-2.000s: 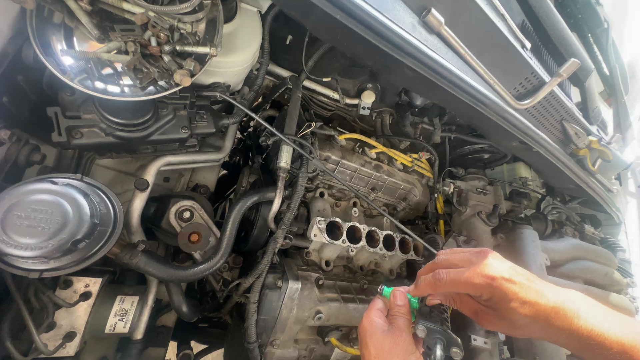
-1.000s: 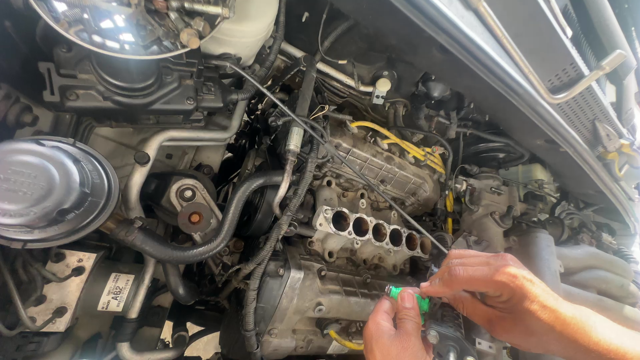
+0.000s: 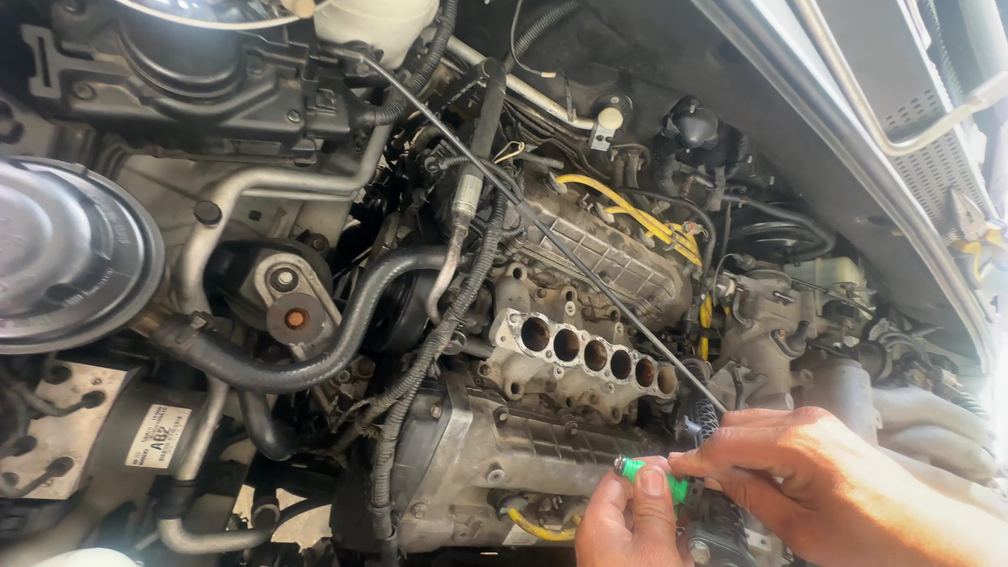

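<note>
My left hand [image 3: 634,520] pinches a small bright green part [image 3: 652,479], which looks like a fuel injector, between thumb and fingers; its metal tip points to the upper left. My right hand [image 3: 780,457] touches the other end of the green part with its fingertips, the index finger and thumb close together. Both hands are over the lower right of the engine. Just above them lies the lower intake manifold [image 3: 579,346] with its row of round ports. A thin metal rod [image 3: 598,279] runs diagonally across the engine down to my right hand's knuckles.
Yellow ignition leads [image 3: 630,209] cross the rear valve cover [image 3: 598,252]. A black hose [image 3: 291,378] curves at the left. An L-shaped metal wrench [image 3: 898,146] and pliers [image 3: 965,216] lie on the cowl. The edge of a shiny bowl [image 3: 236,20] shows at the upper left.
My two hands have stayed together around the green part, with only slight finger movement. The view has shifted, so less of the bowl with bolts shows at the upper left.
</note>
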